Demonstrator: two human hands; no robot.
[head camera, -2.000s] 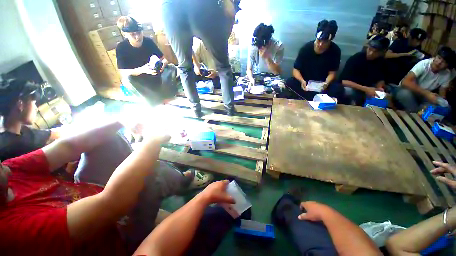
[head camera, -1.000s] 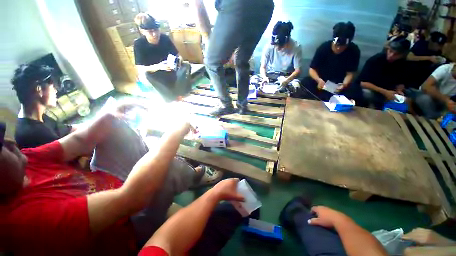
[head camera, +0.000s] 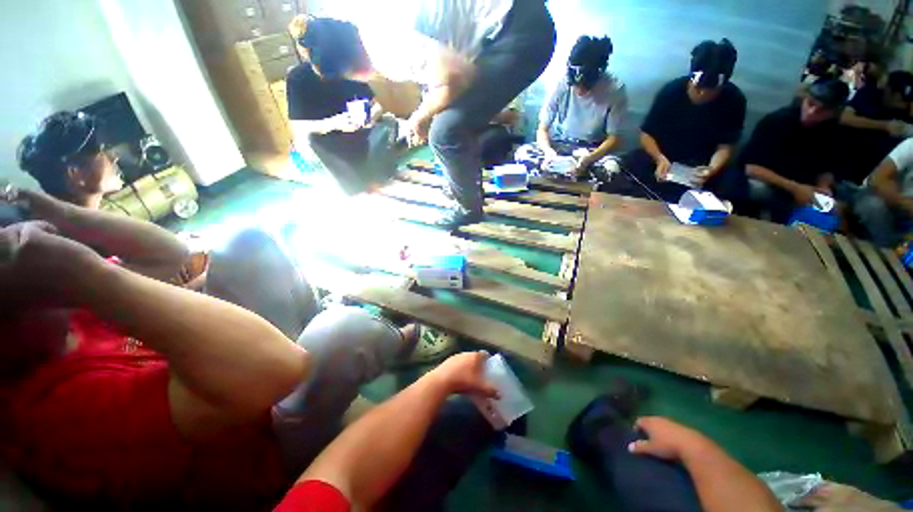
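Observation:
My left hand (head camera: 467, 376) is shut on a flat whitish inner tray (head camera: 508, 392), held tilted above the floor between my legs. A blue open box base (head camera: 534, 458) sits on the floor just below the tray. My right hand (head camera: 663, 439) rests on my right leg near the knee; I see nothing in it, and its fingers are slightly apart.
A wooden pallet (head camera: 521, 325) holds a blue and white product box (head camera: 440, 272). A plywood board (head camera: 721, 290) bears another open box (head camera: 703, 209). A person in red sits close at left. Others sit behind the pallets, and one person stands bent over there. A plastic bag (head camera: 791, 487) lies at lower right.
The neighbour in red has raised the arms toward the head. The standing person now bends toward the seated person at the back left. My hands keep nearly the same pose; the view has shifted slightly.

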